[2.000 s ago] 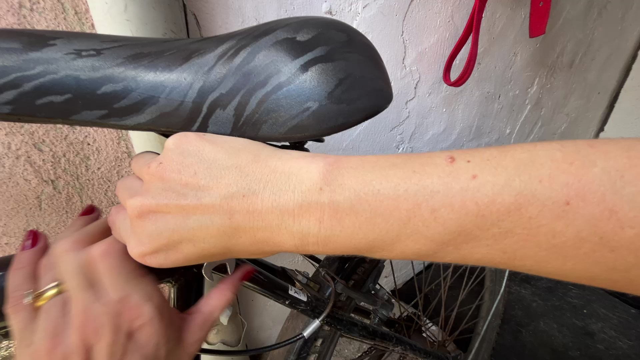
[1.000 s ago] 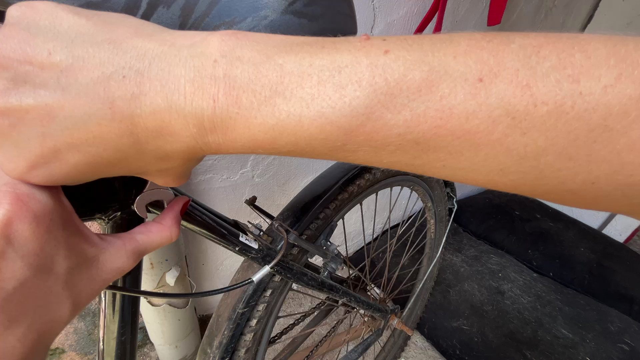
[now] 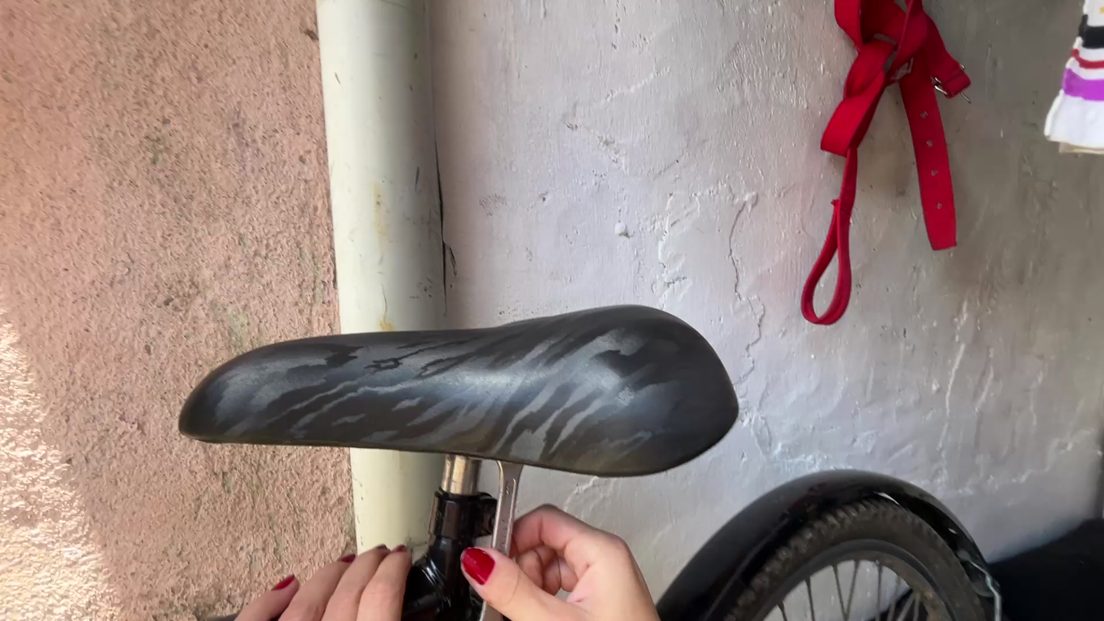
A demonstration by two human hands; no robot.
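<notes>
A black and grey bicycle saddle (image 3: 466, 392) sits on a short metal seatpost (image 3: 461, 474) above the black frame's seat tube (image 3: 448, 517). My right hand (image 3: 573, 565) holds a metal wrench (image 3: 507, 500) between thumb and curled fingers. The wrench stands nearly upright beside the seat clamp, its upper end just under the saddle. My left hand (image 3: 354, 591) rests at the bottom edge with its fingers over the black frame, left of the seat tube. Most of that hand is out of view.
The rear wheel (image 3: 845, 569) with its black mudguard (image 3: 828, 487) is at lower right. Behind the saddle a pale pipe (image 3: 384, 216) runs up the wall. A red strap (image 3: 888, 103) hangs on the white wall, and a striped cloth (image 3: 1078, 95) hangs at upper right.
The right forearm no longer crosses in front of the bicycle; that hand is now below the saddle on the wrench. The view has shifted to show the whole saddle.
</notes>
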